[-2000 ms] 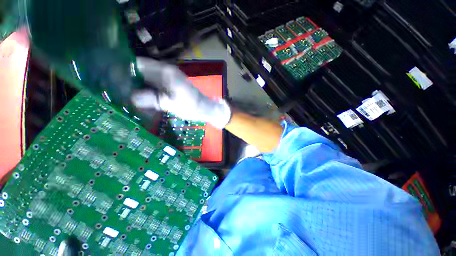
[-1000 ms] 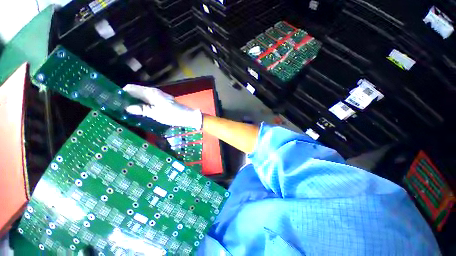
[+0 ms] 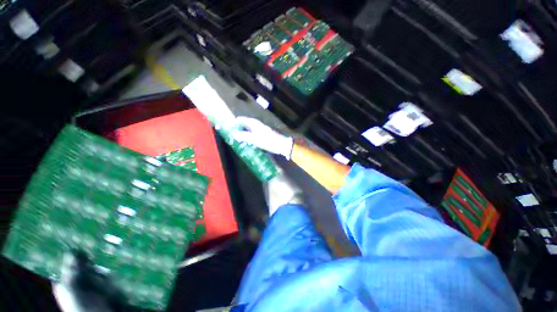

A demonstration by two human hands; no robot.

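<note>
My right hand (image 3: 264,138), in a white glove, grips a narrow green circuit board strip (image 3: 255,159) near its middle. The strip slants over the tote's right edge, its upper end white with glare. My left hand (image 3: 79,285), partly dark and blurred at the lower left, holds the wide green PCB panel (image 3: 113,210) by its lower edge. The panel has white label patches and is blurred. Below and behind it is a black tote (image 3: 231,194) with a red sheet (image 3: 166,131). Green boards (image 3: 183,157) lie on the sheet, partly hidden by the panel.
Stacked black totes (image 3: 391,79) fill the right. An open one holds green boards with red strips (image 3: 302,50). Another red-and-green filled tote (image 3: 469,207) is at the right. More dark bins stand upper left. A blue-clad leg with a white shoe-like end (image 3: 282,194) is below the strip.
My right hand has swung the strip rightward, away from the panel, and its slant is now steeper. The panel has shifted left relative to the tote. The view has turned, showing more of the tote.
</note>
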